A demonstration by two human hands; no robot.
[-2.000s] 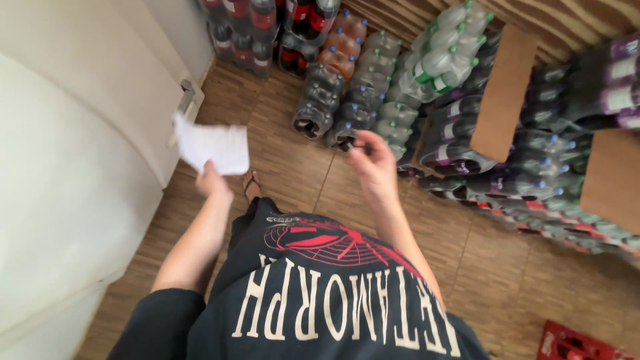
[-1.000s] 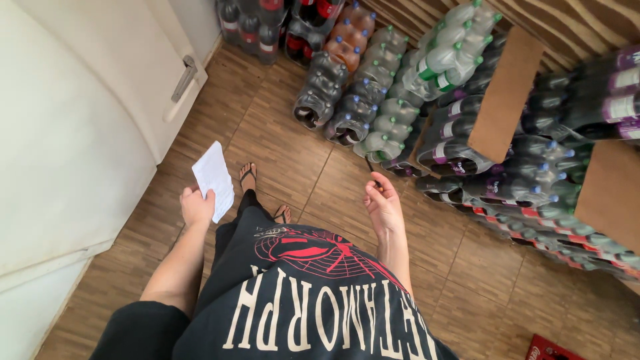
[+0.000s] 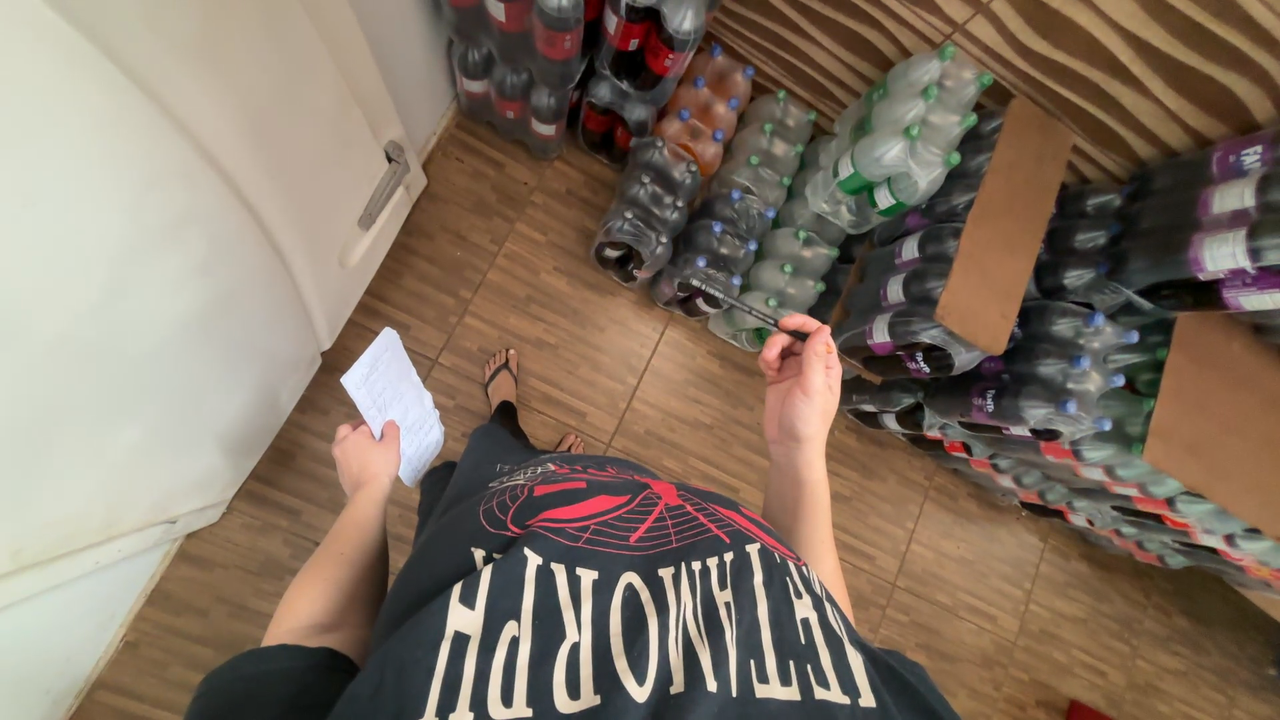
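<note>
My left hand [image 3: 367, 458] grips the lower edge of a white sheet of paper [image 3: 398, 400] with handwriting on it, its thumb on top. On the other side, my right hand [image 3: 803, 385] pinches a thin black pen or pencil [image 3: 745, 308] between thumb and fingers, its far end pointing up and left toward the bottle packs. The paper and the pen are well apart. Past the pen, shrink-wrapped packs of dark bottles with blue caps [image 3: 712, 262] stand on the floor, next to packs of clear bottles with green caps [image 3: 800, 262].
A white appliance door with a handle [image 3: 385, 185] stands at the left. Cola packs [image 3: 535, 70], orange soda bottles [image 3: 700, 110] and stacked purple-labelled packs [image 3: 910, 290] with cardboard sheets [image 3: 1008, 225] line the wavy-patterned wall. Wood-look tiles [image 3: 560, 290] cover the floor; a sandalled foot [image 3: 501, 378] shows.
Since the oldest frame, the paper has turned from lying sideways to a more upright slant in my left hand. My right hand has opened out from its earlier curl, and the pen shows plainly.
</note>
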